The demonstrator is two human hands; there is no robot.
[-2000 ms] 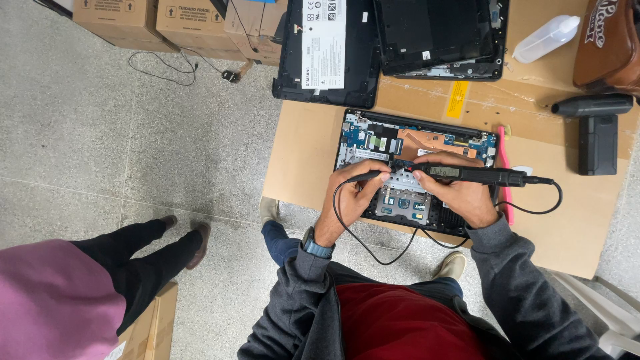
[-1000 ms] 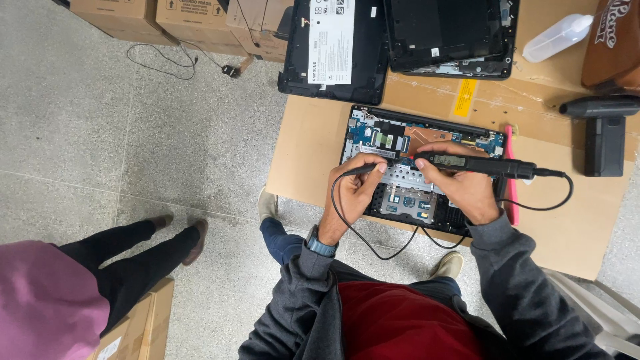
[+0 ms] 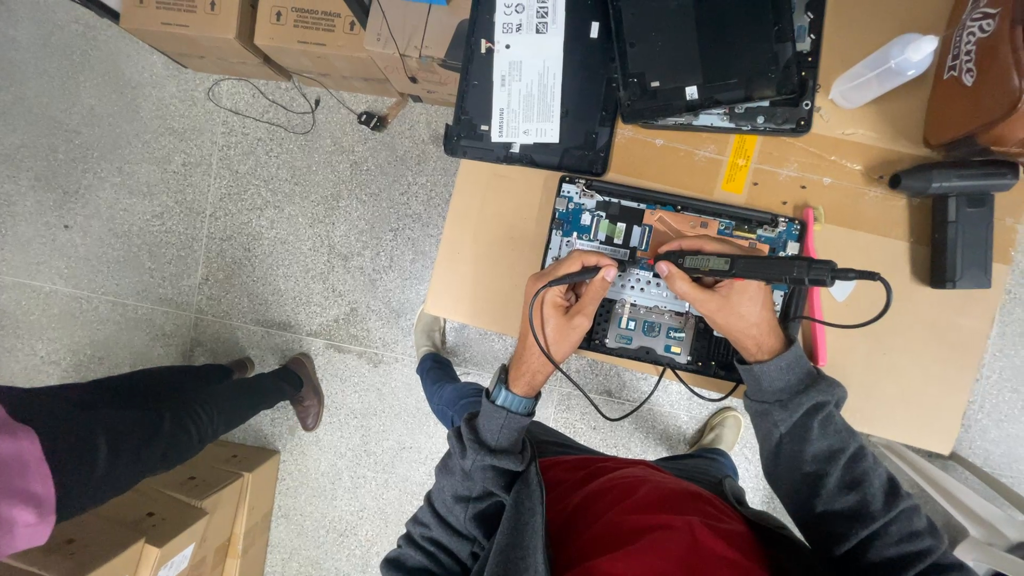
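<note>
An opened laptop base lies on a cardboard-covered table, its circuit boards, copper heat plate and touchpad underside exposed. My left hand pinches a black test probe by its tip end, over the middle of the laptop. In my right hand is a black pen-type multimeter with a small lit display, its tip pointing left beside the probe. A black cable hangs in loops from the probe and the meter. Whether either tip touches a contact cannot be told.
A pink brush lies right of the laptop, near a black handheld blower, a plastic bottle and a brown leather case. Black laptop parts and a cover with a battery lie behind. Another person stands left, by boxes.
Both hands keep hold of the probe and the meter over the laptop, with only slight shifts. The view has moved a little.
</note>
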